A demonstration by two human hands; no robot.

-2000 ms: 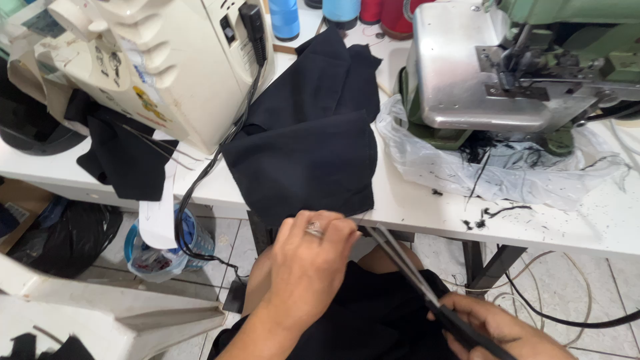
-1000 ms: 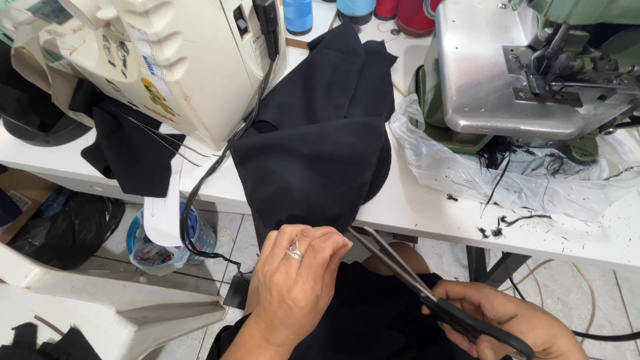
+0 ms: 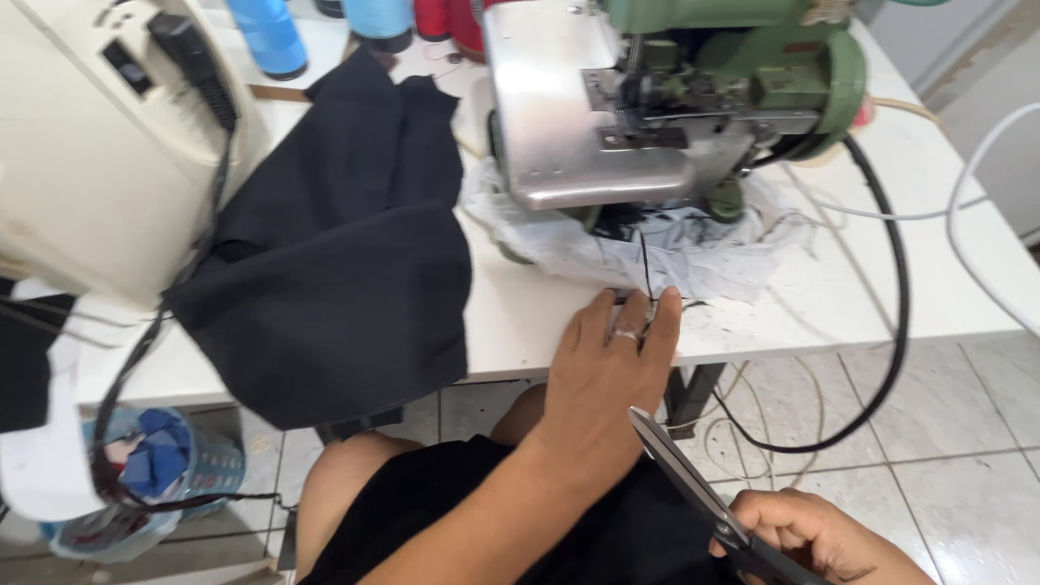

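Note:
My left hand (image 3: 613, 374), with a ring on one finger, lies palm down at the table's front edge, its fingertips on dark thread scraps (image 3: 646, 302) below the green overlock sewing machine (image 3: 650, 106). Whether it pinches any scrap cannot be told. In my right hand (image 3: 800, 528), at the lower right, are black-handled scissors (image 3: 691, 479), blades nearly together and pointing up and left toward my left wrist. Black fabric (image 3: 341, 301) lies left of my left hand, untouched, and hangs over the table edge.
A cream machine (image 3: 106, 154) with a plugged black cable stands at the left. White plastic (image 3: 561, 244) lies under the green machine. Thread cones (image 3: 272, 41) stand at the back. Below the table are a blue basket (image 3: 215, 463) with scraps and a looping black hose (image 3: 900, 301).
My left hand has let go of the black fabric's lower edge and moved right to the thread scraps. The scissors, open wider before, have nearly closed. The view has shifted right.

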